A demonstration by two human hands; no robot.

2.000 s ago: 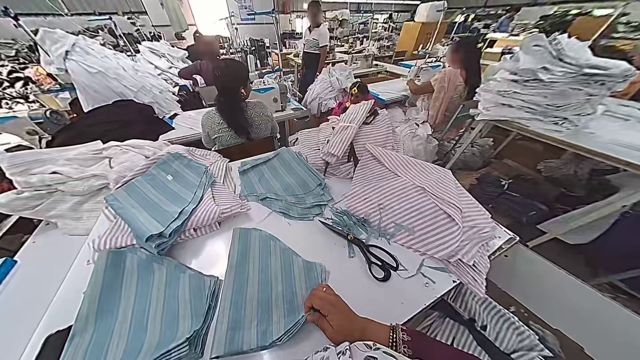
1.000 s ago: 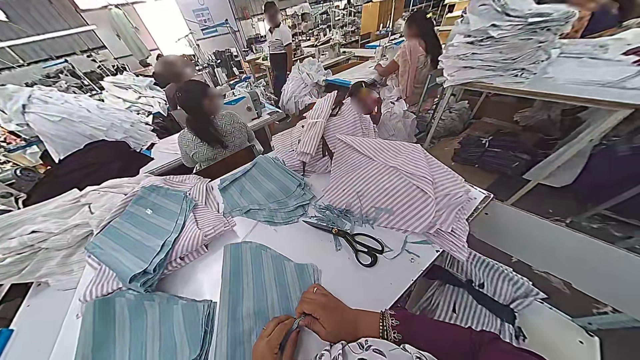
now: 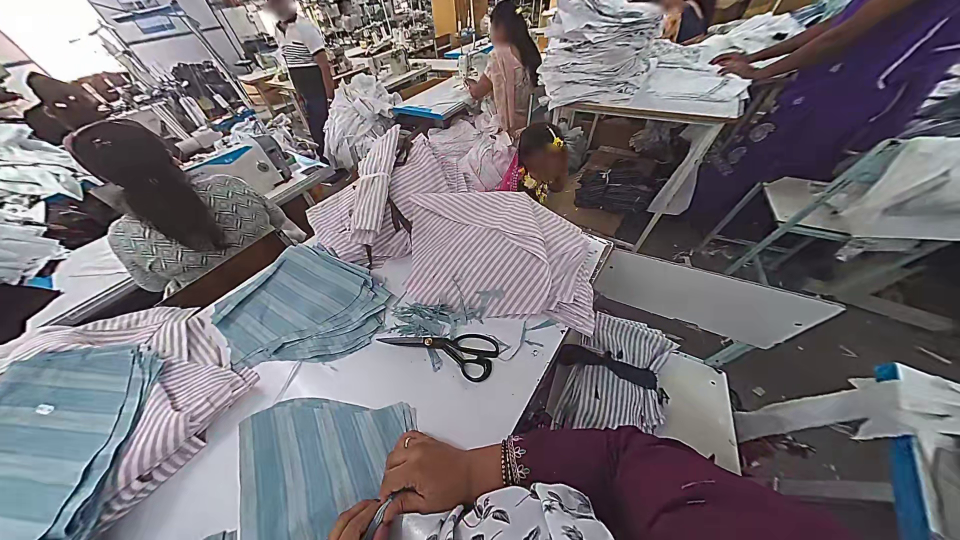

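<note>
My right hand (image 3: 427, 476) rests at the right edge of a stack of blue striped fabric pieces (image 3: 311, 450), its fingers curled together close to my left hand. At the bottom edge my left hand (image 3: 356, 521) holds a small dark, curved thing, perhaps metal, partly hidden between the fingers. Black-handled fabric scissors (image 3: 457, 351) lie on the white table (image 3: 450, 397) beyond my hands, beside blue fabric scraps (image 3: 427, 319). More blue striped pieces are stacked at the back (image 3: 300, 304) and at the left (image 3: 67, 427).
Pink striped fabric (image 3: 487, 255) covers the table's far side. Grey striped fabric tied with a dark strip (image 3: 615, 367) lies on a lower surface to the right. A person in patterned clothing (image 3: 195, 225) sits ahead left; another in purple (image 3: 825, 112) works at the right.
My left hand has come into view beside my right hand, holding a small dark thing. The view has swung to the right. The scissors stay on the table.
</note>
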